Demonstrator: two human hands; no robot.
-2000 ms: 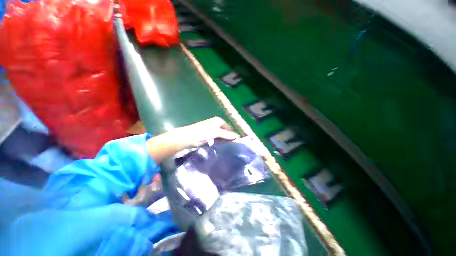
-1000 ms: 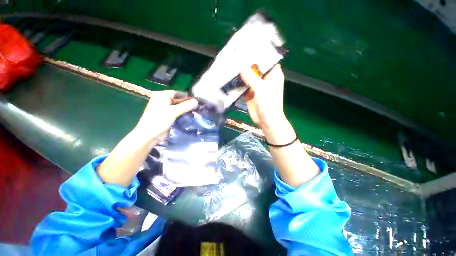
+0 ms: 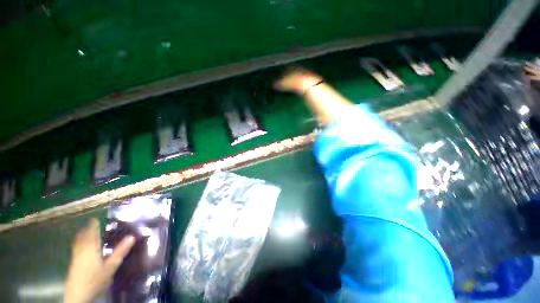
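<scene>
Several phone frame assemblies [image 3: 173,141] lie spaced out on the green belt, pale with dark borders. My right hand [image 3: 298,80] is stretched over the belt, small and blurred; I cannot tell if it holds anything. My left hand [image 3: 95,264] is at the lower left, blurred, fingers apart, thumb over the left edge of the glossy purple-grey stack of anti-static bags [image 3: 142,248]. A crumpled clear plastic bag [image 3: 230,228] lies just right of the stack on the ledge.
A worn pale edge strip [image 3: 272,147] separates belt and ledge. Large clear blister trays [image 3: 441,168] are stacked at the right. A light bar [image 3: 481,50] crosses at the upper right. Part of another person's hand [image 3: 532,70] shows at the right edge.
The phone frame assembly and bag held between my hands are no longer held up. My right hand has moved out over the belt, my left down to the bag stack. The view has turned right.
</scene>
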